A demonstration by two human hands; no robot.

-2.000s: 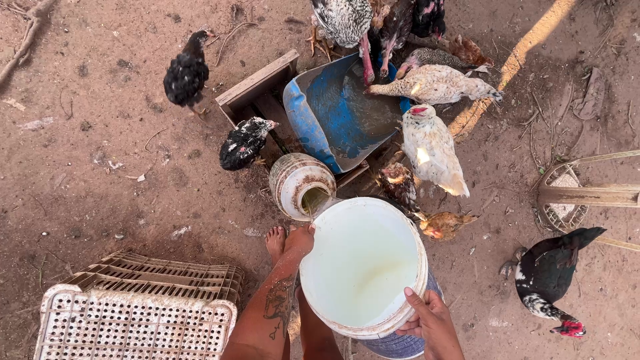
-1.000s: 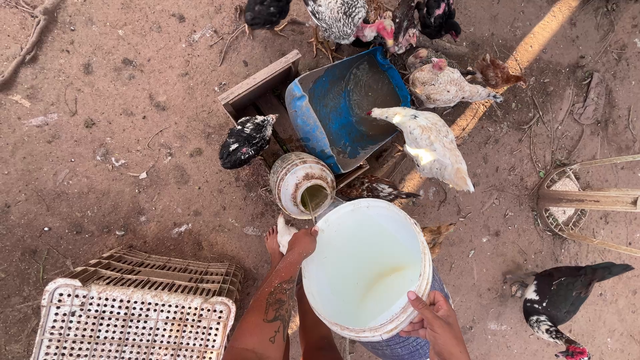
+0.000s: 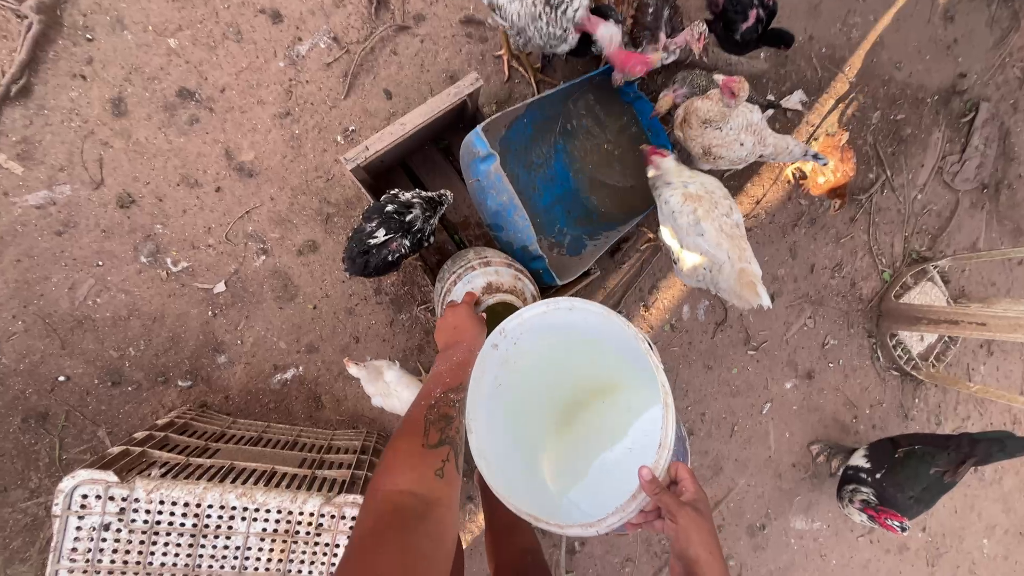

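A white plastic bucket [image 3: 572, 416] with pale, cloudy liquid inside is held in front of me. My right hand [image 3: 676, 508] grips its lower right rim, thumb over the edge. My left hand [image 3: 462, 320] is at the rim of a dirty white round container [image 3: 486, 276], beside the bucket's upper left edge; its fingers are partly hidden. Dark liquid shows in that container's mouth. Just beyond it, a blue cut plastic trough [image 3: 576, 168] rests tilted on a wooden crate [image 3: 416, 132], with murky water and mud inside.
Several chickens crowd the trough, among them a white hen [image 3: 704, 228] and a black-and-white one [image 3: 396, 232]. A white chick [image 3: 386, 384] stands left of my forearm. A perforated plastic crate [image 3: 200, 520] lies lower left, a black duck [image 3: 912, 480] lower right, and a wooden-handled basket [image 3: 920, 320] at right.
My left hand has moved off the bucket's rim to the round container. The thin stream seen falling into the container earlier is no longer visible. The white chick now shows left of my forearm.
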